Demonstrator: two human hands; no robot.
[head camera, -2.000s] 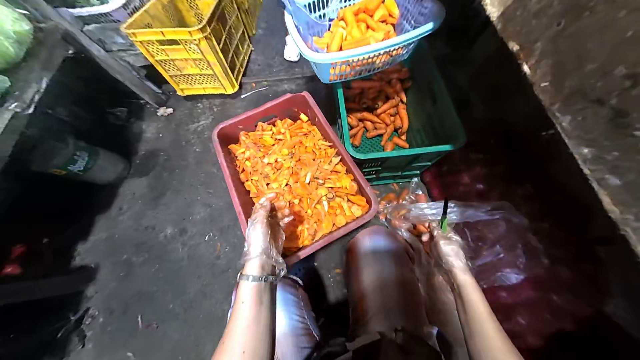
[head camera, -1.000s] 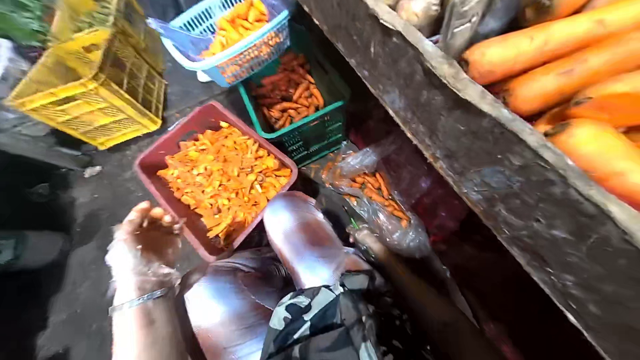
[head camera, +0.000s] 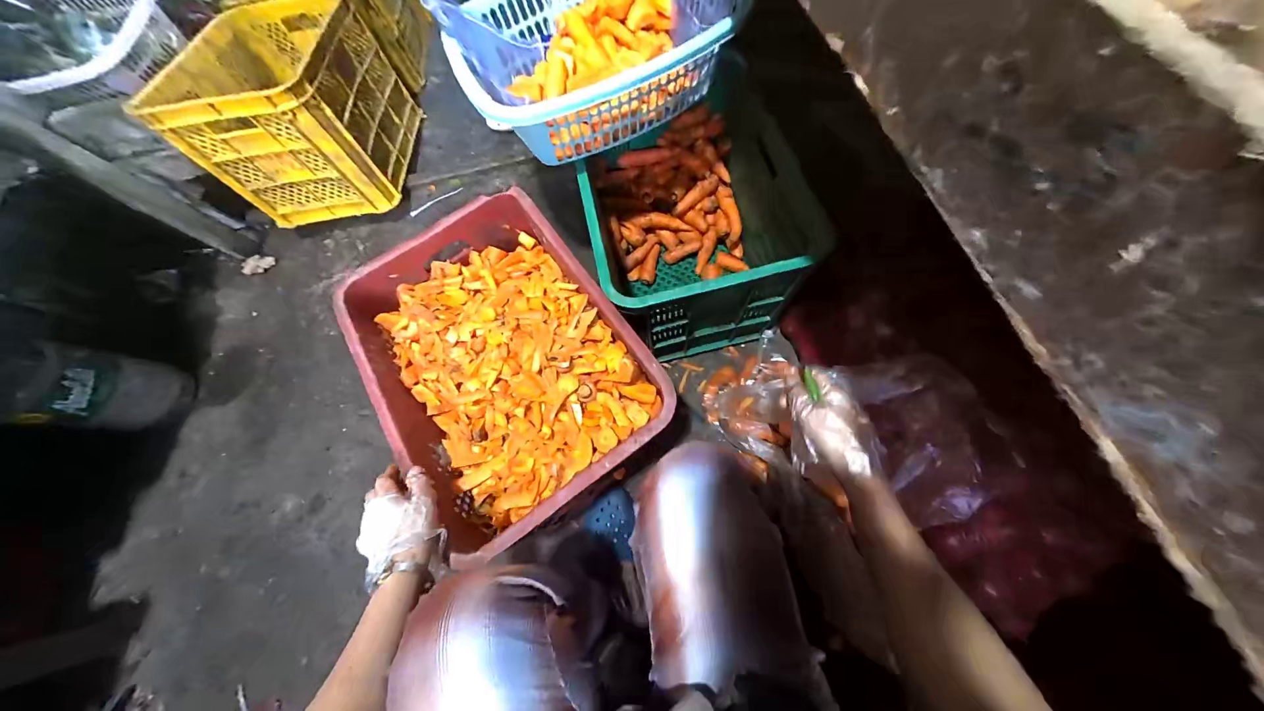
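My left hand (head camera: 400, 518), in a clear plastic glove, is at the near left corner of a red plastic crate (head camera: 370, 370), its fingers against the rim. Cut orange carrot pieces (head camera: 513, 375) fill much of the crate. My right hand (head camera: 829, 420), also gloved, is closed around a small tool with a green handle (head camera: 811, 384); its blade cannot be made out. That hand is over a clear plastic bag (head camera: 755, 395) with carrots in it, right of my knees. Whole carrots (head camera: 691, 207) lie in a green plastic crate (head camera: 706, 286) beyond the bag.
A light blue basket (head camera: 632, 84) of peeled carrot pieces overlaps the green crate's far end. Yellow crates (head camera: 286, 128) stand at the upper left, near a slanting beam (head camera: 138, 183). A bottle (head camera: 109, 390) lies at the left. A dark ledge (head camera: 1066, 227) runs along the right.
My left hand was raised beside the red crate one second ago and is now at its near left corner. The view has swung back from the ledge with large carrots.
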